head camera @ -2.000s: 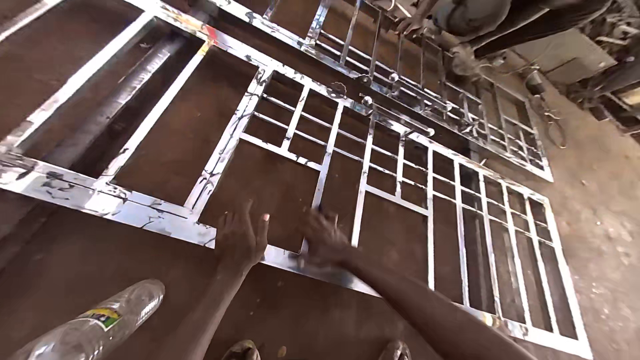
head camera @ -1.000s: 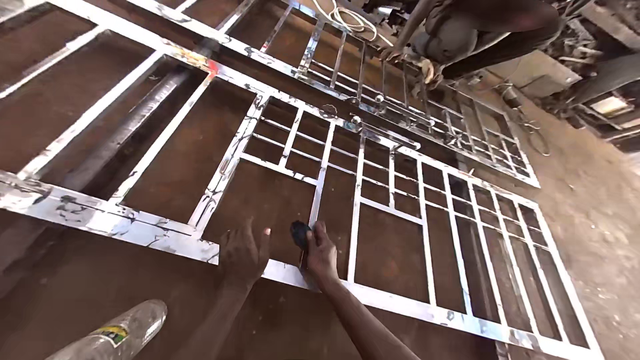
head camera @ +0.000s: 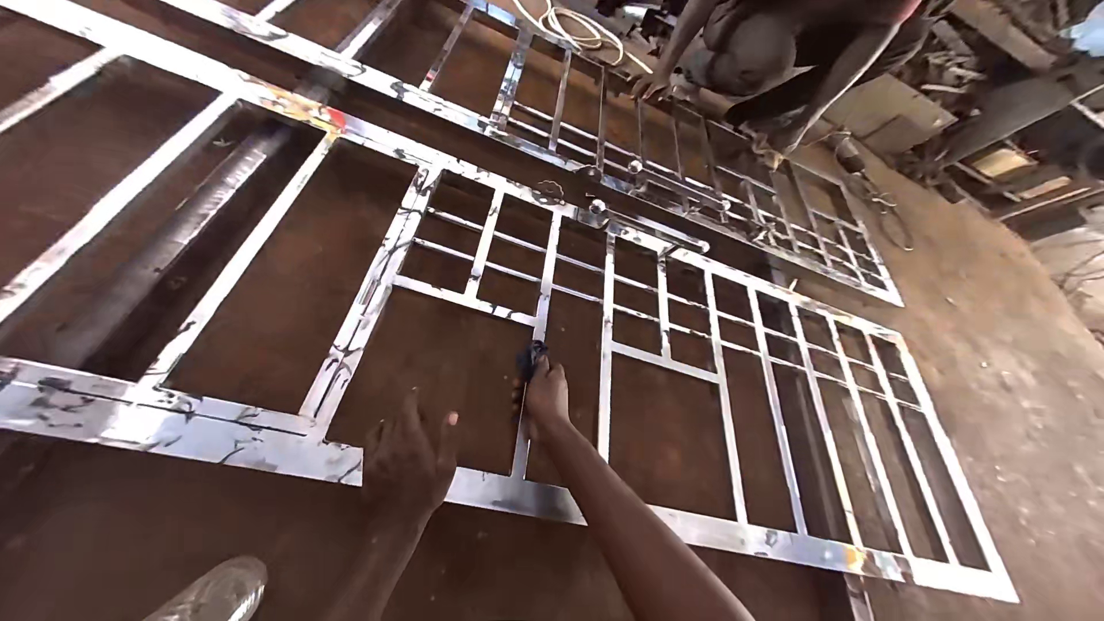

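A long welded metal frame (head camera: 526, 496) with thin crossbars lies flat before me, its silvery surface marked with dark lines. My right hand (head camera: 545, 392) grips a dark cloth or pad (head camera: 533, 355) pressed around one upright bar near the middle; its exact kind is unclear. Over the frame's near rail rests my left hand (head camera: 410, 461), fingers spread, with nothing visible in it. A clear plastic bottle (head camera: 220, 591) lies at the lower left, partly cut off.
A second metal frame (head camera: 448, 110) lies parallel beyond the first. Another person (head camera: 750, 52) crouches at its far side, a hand on it. Pale coiled hose or cable (head camera: 578, 30) lies nearby. A power tool (head camera: 849, 155) with a cord and scrap wood are at the upper right.
My right hand has moved from the near rail up along the upright bar with the dark cloth or pad. My left hand stays by the near rail.
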